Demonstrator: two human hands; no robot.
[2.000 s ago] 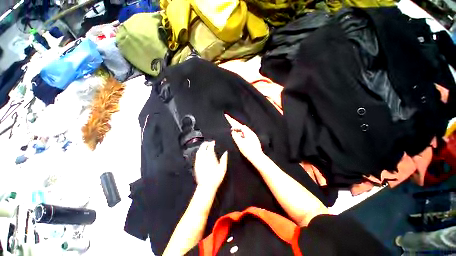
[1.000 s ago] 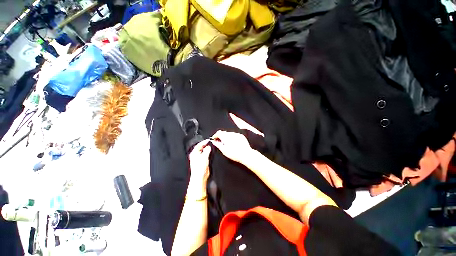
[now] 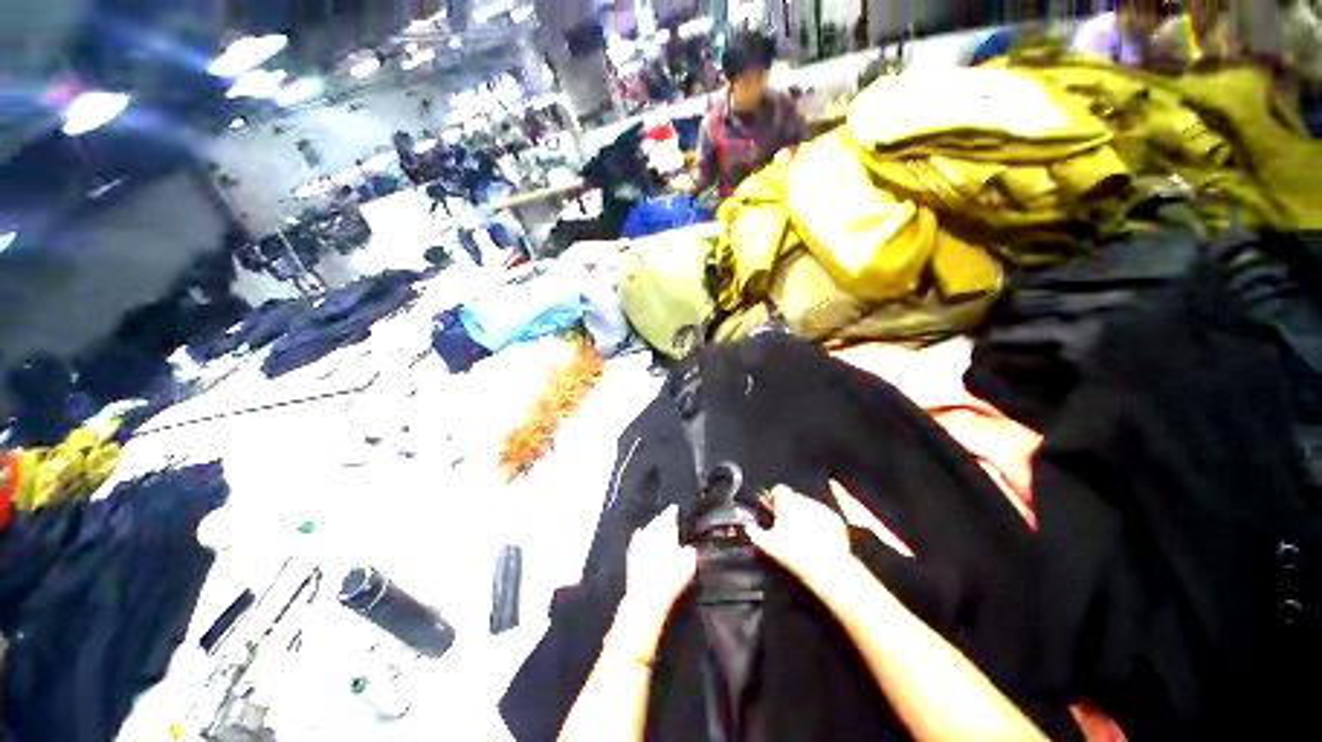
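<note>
A black jacket (image 3: 899, 478) lies on the white table in front of me, its glossy lining showing as a strip down the middle. My left hand (image 3: 663, 558) grips the black cloth at the left of a dark ring-shaped detail. My right hand (image 3: 800, 534) grips the cloth at its right. The fingertips are partly hidden in the dark cloth. A thin pale line runs along the jacket's left side.
Olive-yellow garments (image 3: 870, 218) are heaped at the far edge. A black jacket pile (image 3: 1189, 435) is at right. Ginger fur trim (image 3: 551, 418), a black cylinder (image 3: 395, 610) and a small black case (image 3: 506, 587) lie left. A person (image 3: 748, 116) is beyond the table.
The view has tilted up and turned left, showing more of the room. My hands have moved from close together at the cloth to apart, one on each side of the lining strip.
</note>
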